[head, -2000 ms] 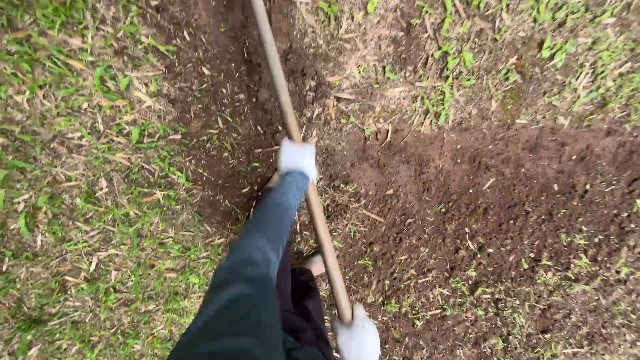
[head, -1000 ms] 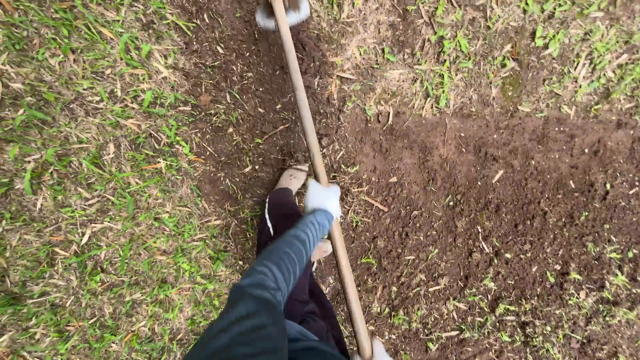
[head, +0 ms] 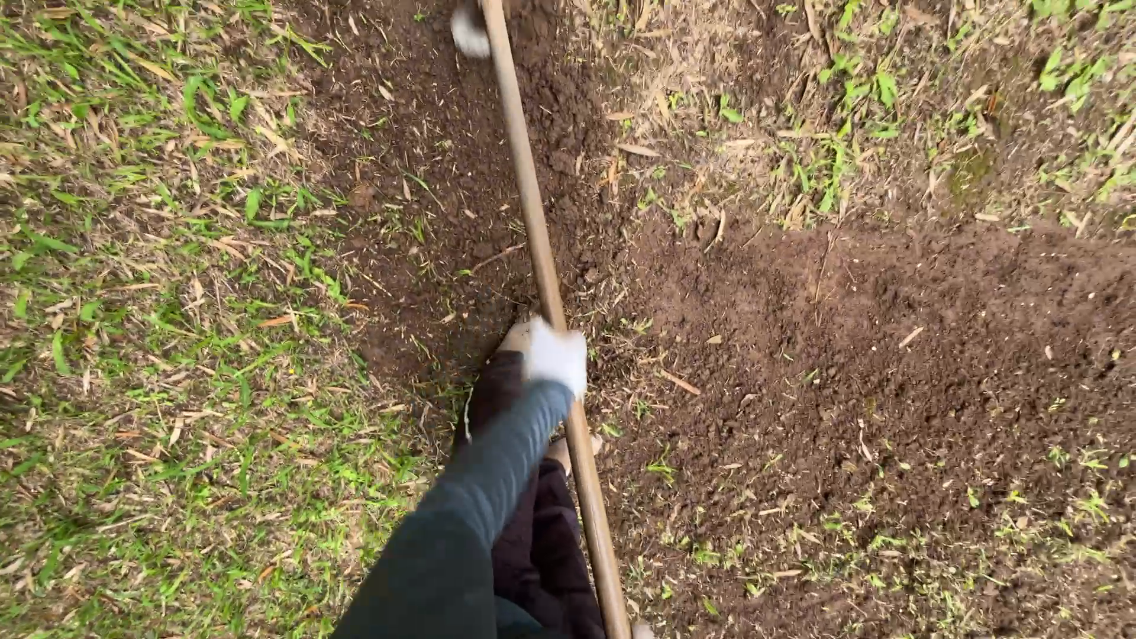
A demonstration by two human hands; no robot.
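My left hand [head: 556,357], in a white glove, is closed around the wooden handle [head: 531,200] of a long-handled tool that looks like a hoe. Up at the top edge, a blurred pale metal part of its head [head: 469,34] shows just left of the handle, over dark soil; the rest of the head is out of frame. Only a sliver of my right hand [head: 642,630], also gloved, appears at the bottom edge beside the handle's lower end. Its fingers are out of view.
Loosened brown soil [head: 896,355] spreads to the right, and a strip of bare soil [head: 417,177] runs up the middle. Grass with dry leaves [head: 177,355] covers the left side; sparser grass lies at upper right. My feet [head: 517,335] are beside the handle.
Two seconds ago the tool's head was out of view; it came into view at the top edge and now shows blurred left of the handle. My right hand has slipped mostly below the frame.
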